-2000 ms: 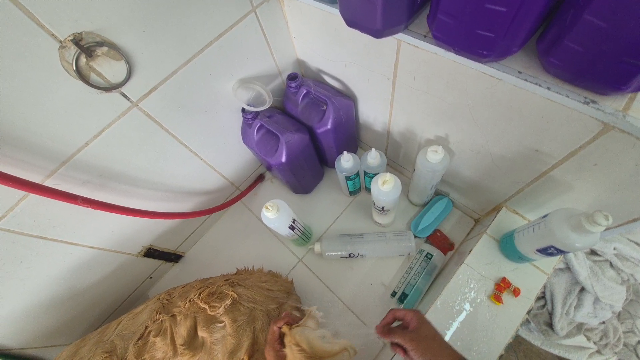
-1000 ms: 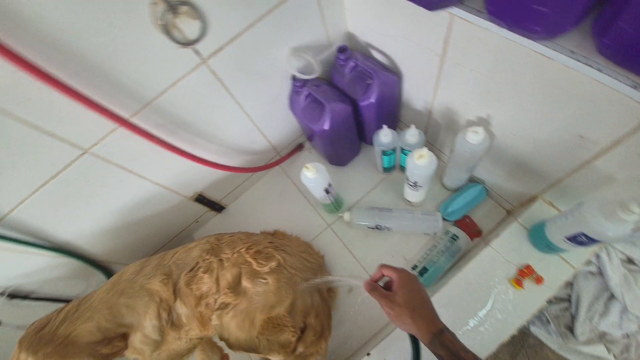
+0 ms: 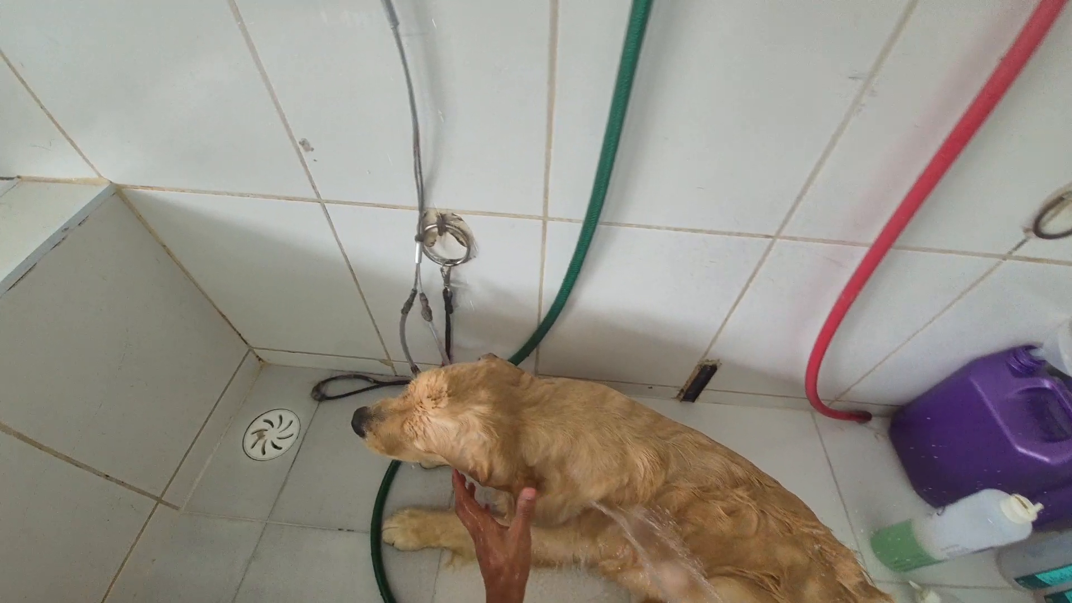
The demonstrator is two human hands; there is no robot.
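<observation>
A wet golden-coated dog (image 3: pixel 670 452) is on the tiled floor, its head toward the left. My left hand (image 3: pixel 496 536) is below its head, fingers spread at the throat and chest, holding nothing. Water sprays across the dog's side near the lower edge. Behind the spray is a blurred, skin-toned shape, apparently my right hand (image 3: pixel 670 578); its fingers and anything in them cannot be made out. A green hose (image 3: pixel 599 193) hangs down the wall behind the dog, and a green length also curves past its front paw (image 3: pixel 406 529).
A metal wall ring (image 3: pixel 446 240) and looped tethers (image 3: pixel 416 167) are behind the dog's head. A round drain (image 3: pixel 270 435) lies at left. A red hose (image 3: pixel 904 209), a purple jug (image 3: pixel 976 435) and a bottle with green liquid (image 3: pixel 955 532) are at right.
The view has swung far left, bringing the dog's head and the drain into sight. My left hand now shows at the dog's throat; neither earlier frame shows it there.
</observation>
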